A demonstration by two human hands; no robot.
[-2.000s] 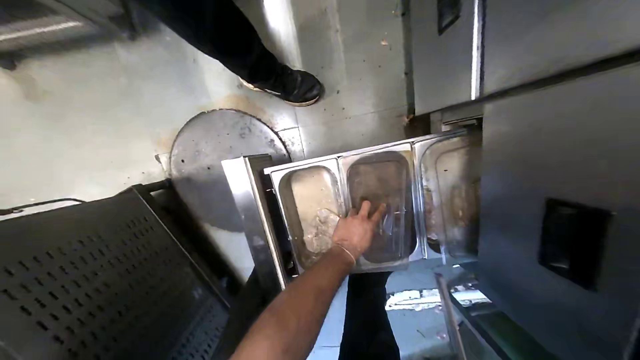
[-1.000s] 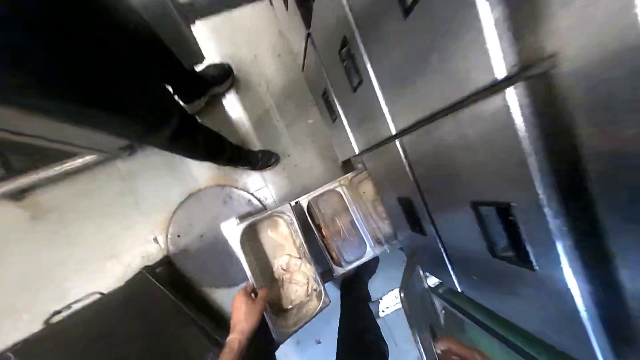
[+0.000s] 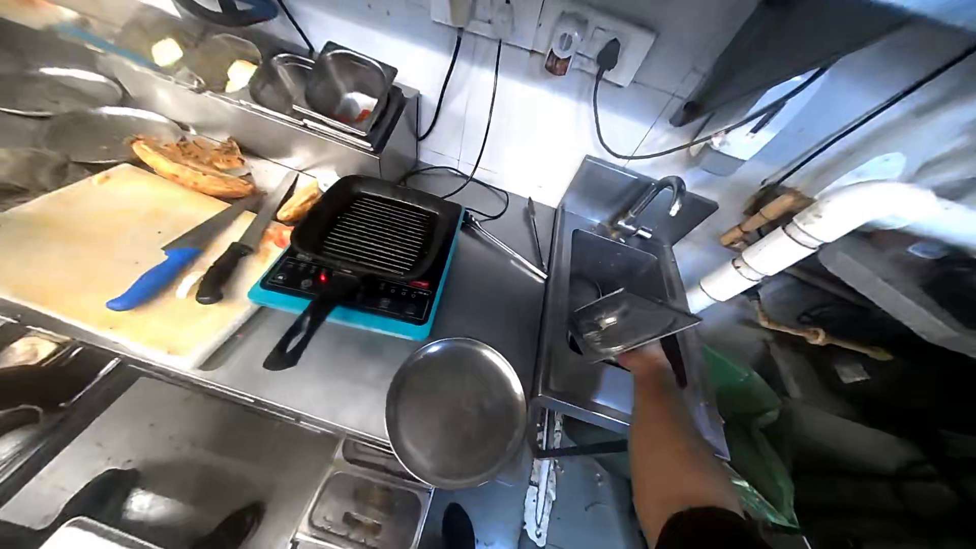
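Observation:
My right hand (image 3: 644, 358) reaches into the small steel sink (image 3: 587, 393) on the right and is shut on a clear rectangular pan lid (image 3: 629, 324), tilted over the basin. A curved steel faucet (image 3: 648, 202) rises behind it. My left hand is out of view. At the bottom left, the rim of a steel food pan (image 3: 88, 528) shows. A round metal plate (image 3: 456, 412) lies at the counter's front edge, overhanging it. Below, a lidded steel pan (image 3: 367, 507) sits in the opened drawer.
A black grill pan (image 3: 374, 229) rests on a teal-edged induction cooktop (image 3: 419, 324). To its left, a blue-handled knife (image 3: 156, 278) and a black-handled knife (image 3: 229, 267) lie on the cutting board (image 3: 99, 236). Metal tongs (image 3: 507, 248) lie near the sink. White pipes (image 3: 770, 255) run at right.
The view has swung up from the floor and drawer to the counter and sink. The left hand, on the first pan's rim a second ago, is out of view; the right hand now holds a clear lid.

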